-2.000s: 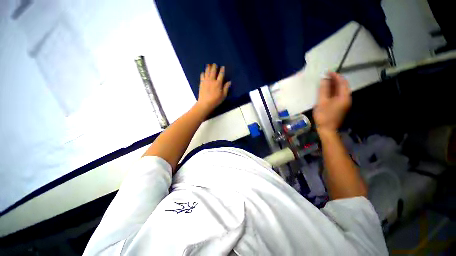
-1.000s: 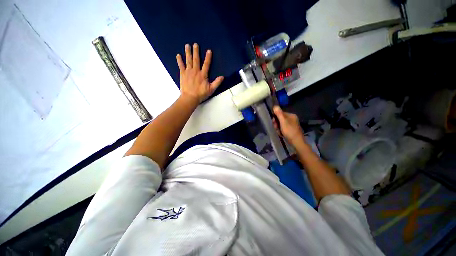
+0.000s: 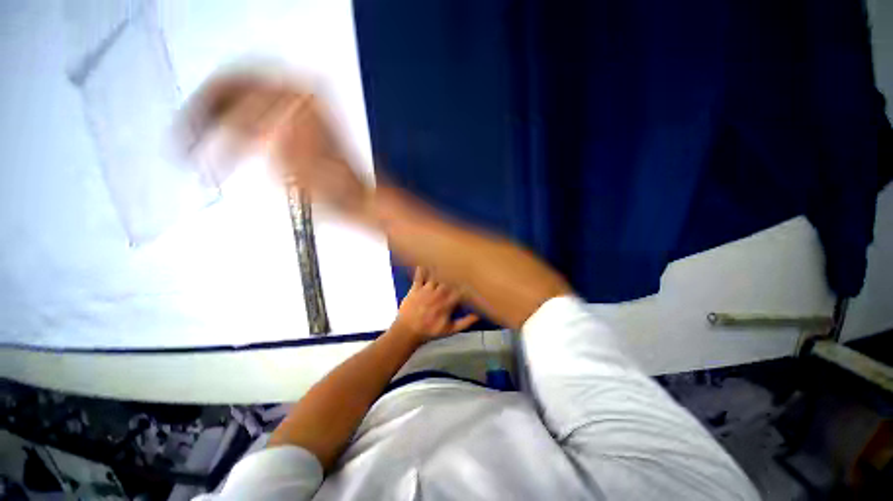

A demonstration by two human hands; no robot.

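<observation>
Navy fabric lies over the table, right of the white marker paper. My left hand rests on the fabric's near edge by the paper, fingers apart. My right arm crosses above it to the left. My right hand is a blur over the marker paper, at the far end of the mottled metal bar; whether it touches or holds the bar cannot be told. A blue block shows at the table edge beside my right sleeve. The cutter is not visible.
A grey rod stands at the table's right edge, by a pale rail. A pale outlined shape lies on the paper at left. Scraps lie below the table.
My right hand has left the cutter and swung across to the far left over the paper. My left hand stays at the fabric edge. The view has shifted and turned.
</observation>
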